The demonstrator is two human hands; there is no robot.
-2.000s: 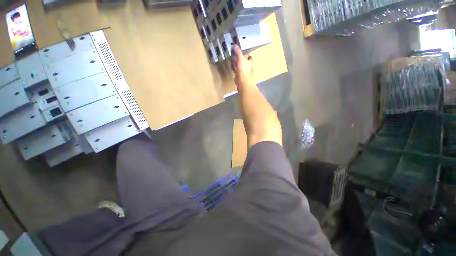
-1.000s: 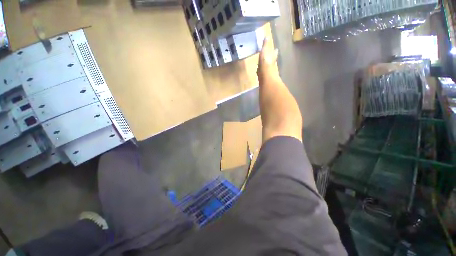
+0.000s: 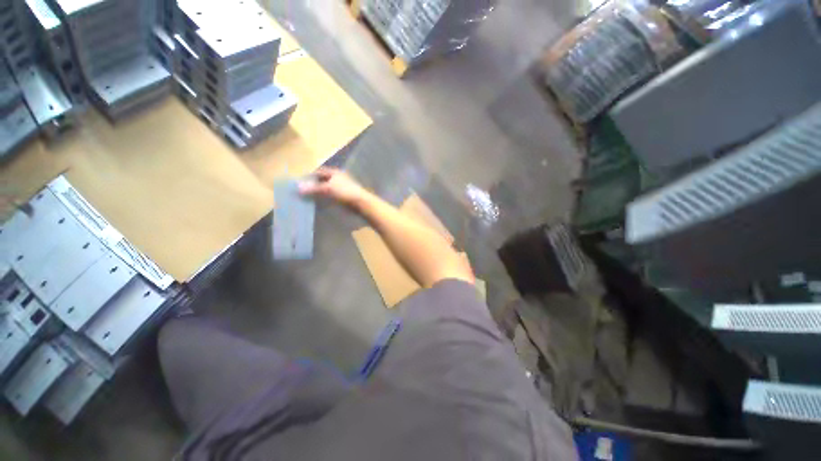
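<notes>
My right hand [image 3: 331, 185] is stretched out over the near edge of the cardboard-covered bench [image 3: 189, 194]. Its fingers pinch the upper end of a small light-grey flat metal piece [image 3: 293, 225]. The piece hangs down past the bench edge over the floor and is slightly blurred. Behind the hand, a stack of channel brackets [image 3: 236, 58] with dark holes stands on the cardboard. Overlapping flat panels [image 3: 67, 261] lie at the near left of the bench, with a perforated strip along their right side. My left hand is out of the picture.
More grey bracket stacks [image 3: 108, 54] stand at the far left. Torn cardboard [image 3: 387, 266] and clear film [image 3: 482, 203] lie on the floor. A blue crate [image 3: 380, 349] is partly hidden by my sleeve. A wrapped load [image 3: 414, 27] stands beyond the bench. Large perforated panels [image 3: 729, 171] are at the right.
The view has swung right and shows large panels there. My right hand has come away from the bracket stack towards the near bench edge and now visibly holds a small flat piece.
</notes>
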